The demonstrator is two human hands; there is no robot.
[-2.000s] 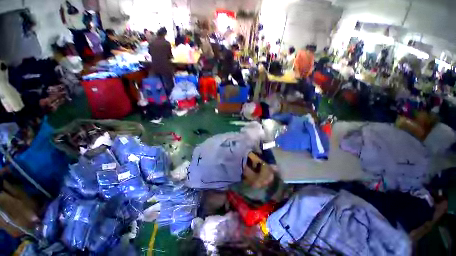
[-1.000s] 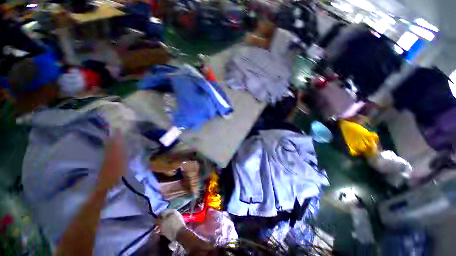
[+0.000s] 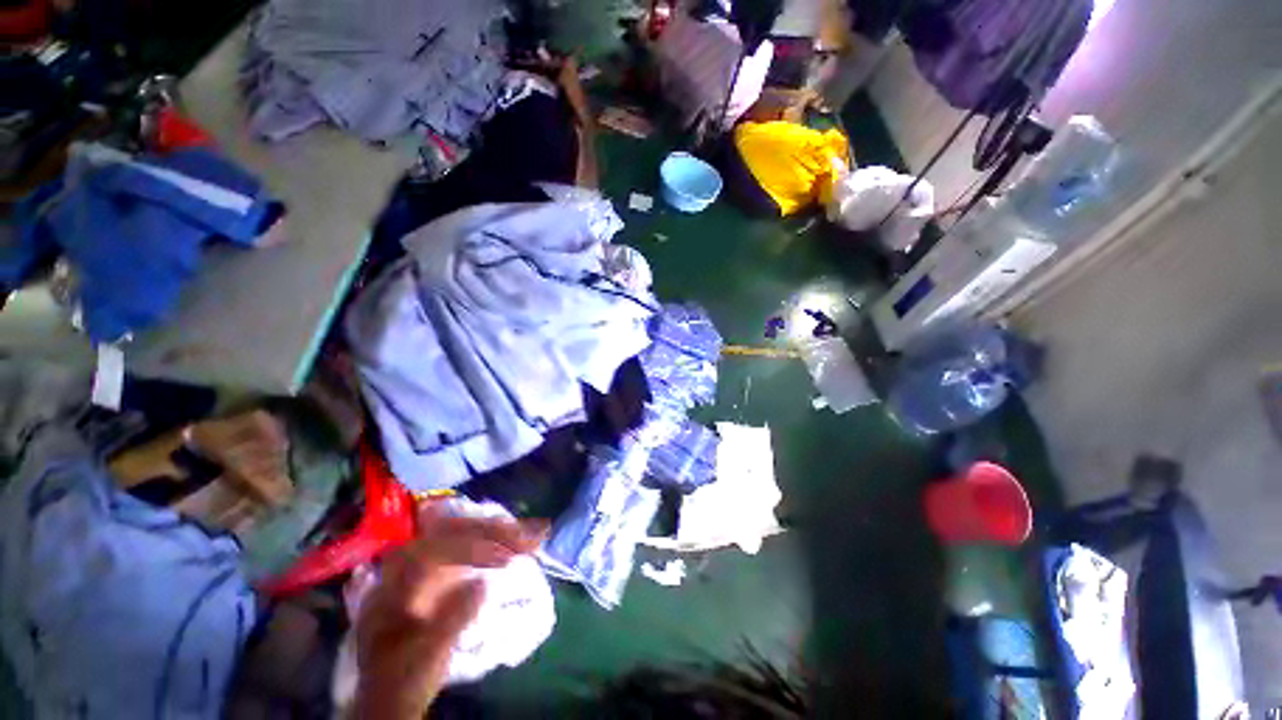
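My left hand [image 3: 429, 598] is bare and blurred at the bottom left, raised in front of a white crumpled bundle [image 3: 513, 619]. Its fingers point right; I cannot tell whether they grip anything. My right hand cannot be made out. A loose heap of pale blue-grey garments [image 3: 485, 331] lies draped left of the middle, beside the low table [image 3: 253, 331]. Another pale blue-grey garment heap [image 3: 127, 591] lies at the lower left, cut off by the edge.
A blue garment [image 3: 155, 239] and a grey-lilac pile [image 3: 373, 71] lie on the low table. Bagged blue pieces [image 3: 605, 528], a light blue basin [image 3: 690, 183], a yellow bundle [image 3: 787, 162] and a red bucket [image 3: 980, 504] stand or lie on the green floor. A wall runs along the right.
The view has swung right and down. A second ago, my bare left hand was over the pale garment at the left and a gloved right hand showed; now the glove cannot be made out.
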